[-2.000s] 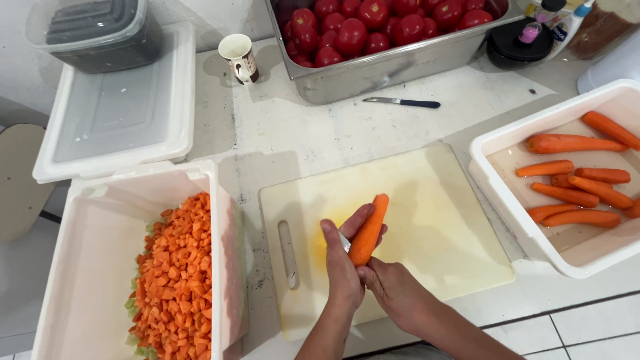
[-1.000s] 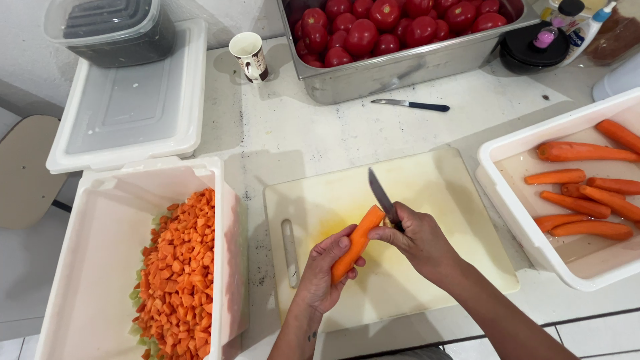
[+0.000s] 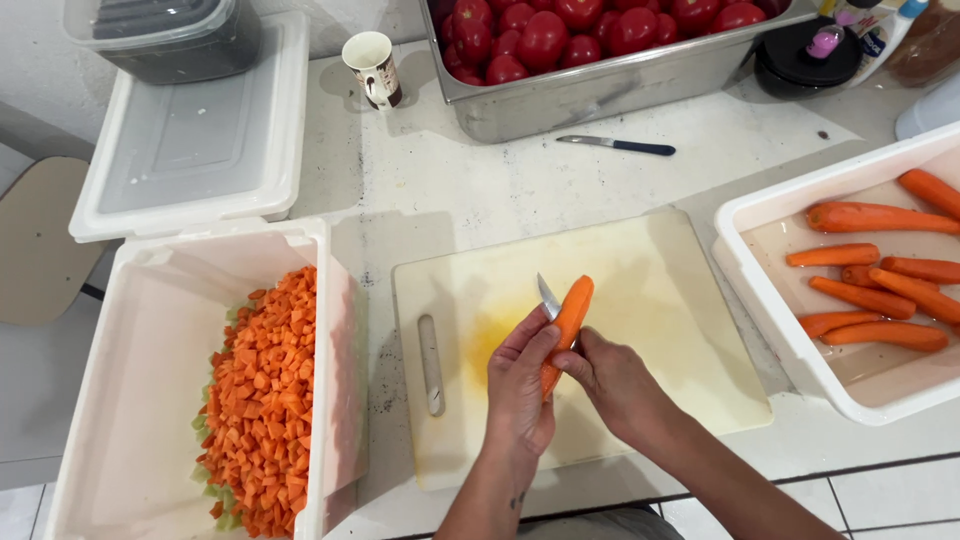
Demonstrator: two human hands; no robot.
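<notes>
My left hand [image 3: 525, 375] holds a peeled carrot [image 3: 574, 307] upright at a slant above the pale cutting board [image 3: 660, 285]. A knife is in my right hand [image 3: 615, 375]; its blade [image 3: 548, 297] passes behind the carrot, with the tip showing on the carrot's left, and the handle is mostly hidden by my fingers. A yellow stain marks the board to the left of my hands. Diced carrots [image 3: 262, 397] lie over pale green pieces [image 3: 201, 427] in the deep white bin [image 3: 322, 360] at left. Whole carrots [image 3: 862, 296] lie in the white tub [image 3: 731, 225] at right.
Tomatoes [image 3: 541, 39] fill a steel pan [image 3: 585, 97] at the back. In front of it lies a small knife [image 3: 643, 147] with a dark handle. A patterned cup [image 3: 373, 71], a white lid [image 3: 202, 150] under a dark-filled container [image 3: 172, 45], and a black lidded bowl [image 3: 806, 64] stand around.
The knife blade stood clear above the carrot one second ago and now lies behind it. My right hand has moved lower, beside the carrot's lower part.
</notes>
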